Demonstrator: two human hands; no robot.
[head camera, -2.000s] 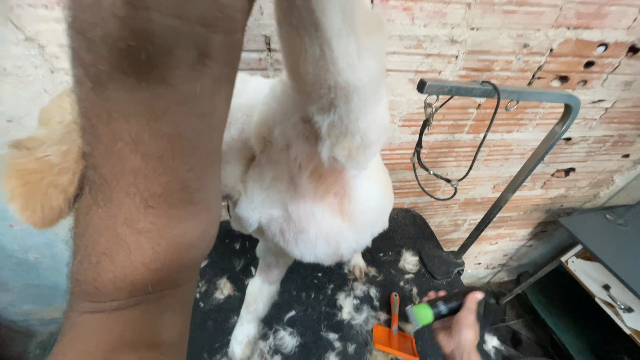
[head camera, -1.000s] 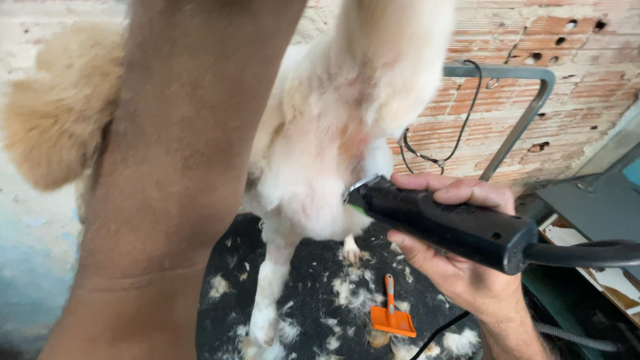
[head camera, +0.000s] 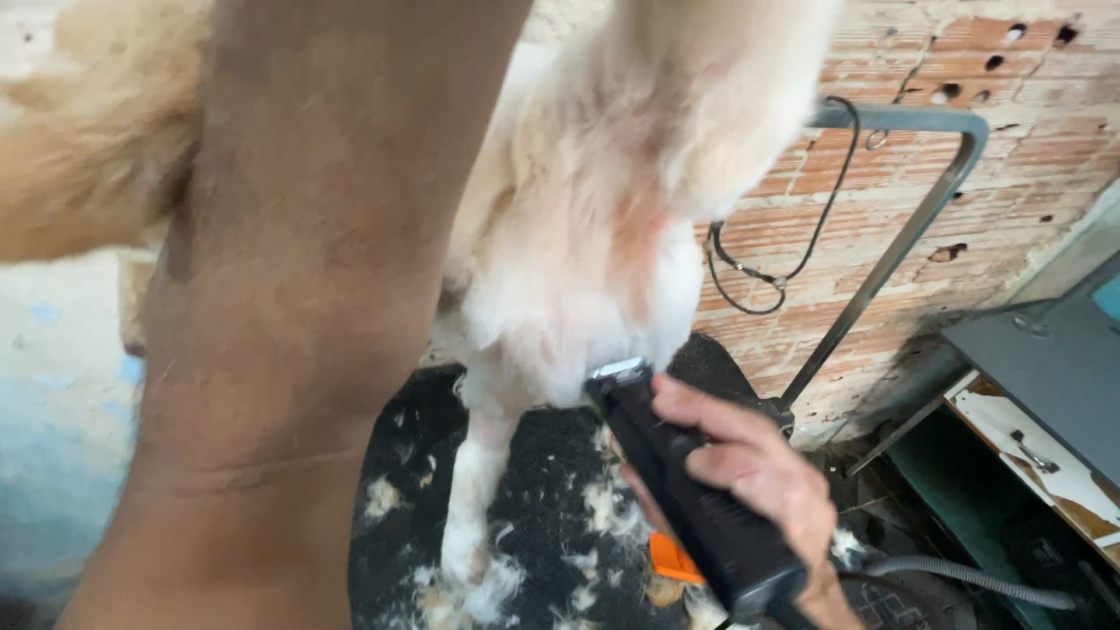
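My right hand (head camera: 761,472) holds a black corded electric clipper (head camera: 691,499), its metal blade against the white fur low on the belly of a dog (head camera: 569,262). The dog is reared up, with one hind leg (head camera: 477,490) standing on a black grooming table (head camera: 542,472). My left forearm rises large across the left of the view; the left hand is beyond the top edge. Behind the clipper, an orange slicker brush (head camera: 672,558) lies partly hidden on the table among clumps of cut fur (head camera: 490,586).
A grey metal grooming arm (head camera: 910,236) with a black cable loop (head camera: 822,219) rises at the table's right edge, before a brick wall (head camera: 1032,192). At right stands a grey-topped cabinet (head camera: 1050,367) with a worn drawer; a grey corrugated hose (head camera: 971,582) runs below it.
My right hand has brought the clipper up from low beside the orange brush to the dog's belly, then turned it so that its blade points up and sits lower on the fur.
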